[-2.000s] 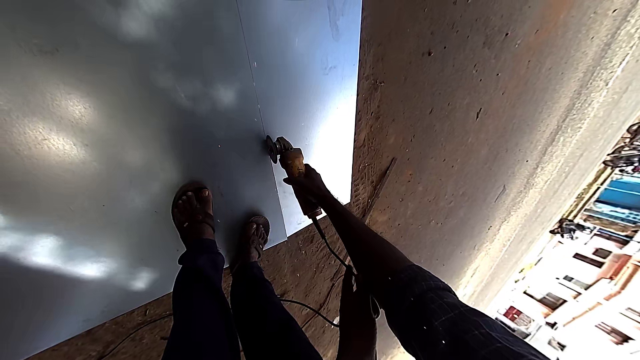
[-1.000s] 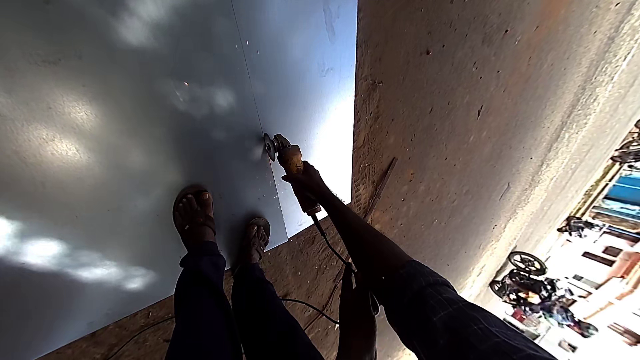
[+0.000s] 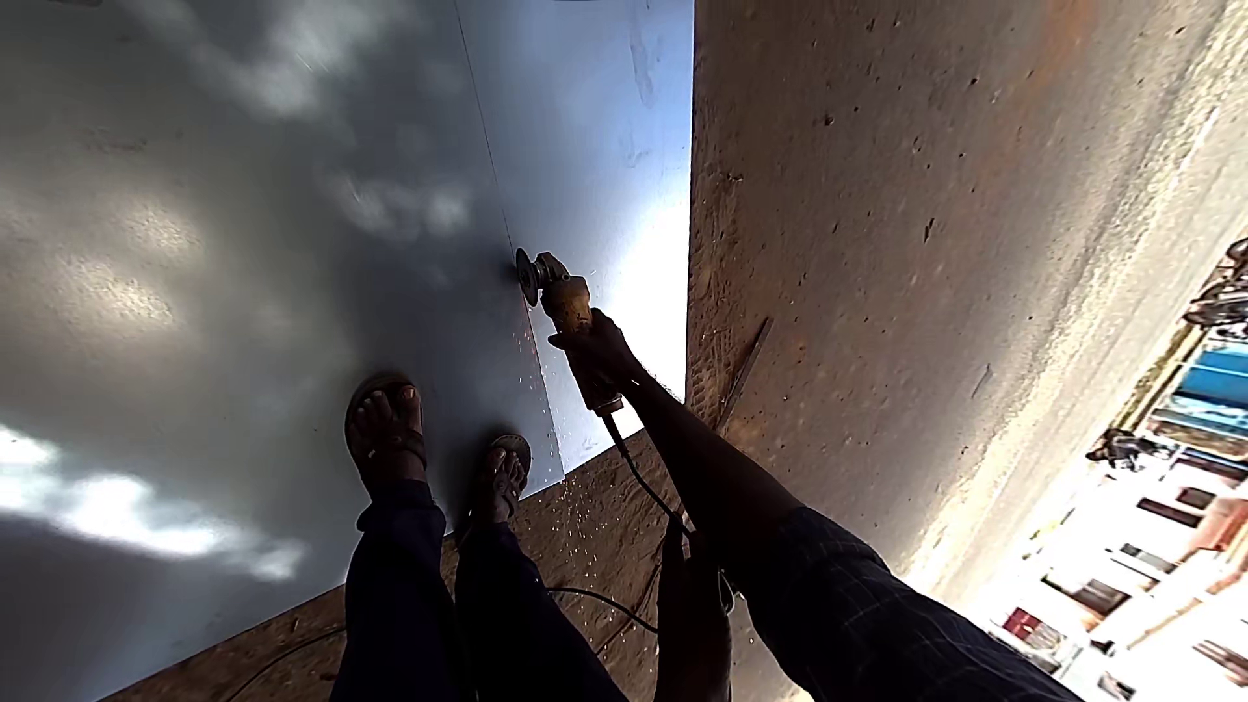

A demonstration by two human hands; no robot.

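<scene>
My right hand (image 3: 597, 351) is closed around the body of a worn yellow angle grinder (image 3: 568, 307). Its disc (image 3: 527, 277) stands on edge at a thin straight line in a large grey sheet, apparently metal (image 3: 390, 244). Small sparks spray from the disc towards the sheet's near edge. Below the disc, a seam parts the main sheet from the bright strip on the right. At the bottom, my left hand (image 3: 690, 575) is in dark shadow, with the grinder's power cord (image 3: 639, 475) running into it; its fingers are hard to make out.
My sandalled feet (image 3: 390, 419) stand on the sheet's near part, left of the disc. Cord (image 3: 604, 597) lies on the dirt ground (image 3: 829, 244) behind the sheet. A thin strip (image 3: 746, 375) lies right of the grinder. Farther right are a road, parked motorcycles (image 3: 1224, 297) and buildings.
Both hands keep nearly the same places, with the disc still at the line. Sparks below the disc show more plainly. A motorcycle seen on the road one second ago is no longer there.
</scene>
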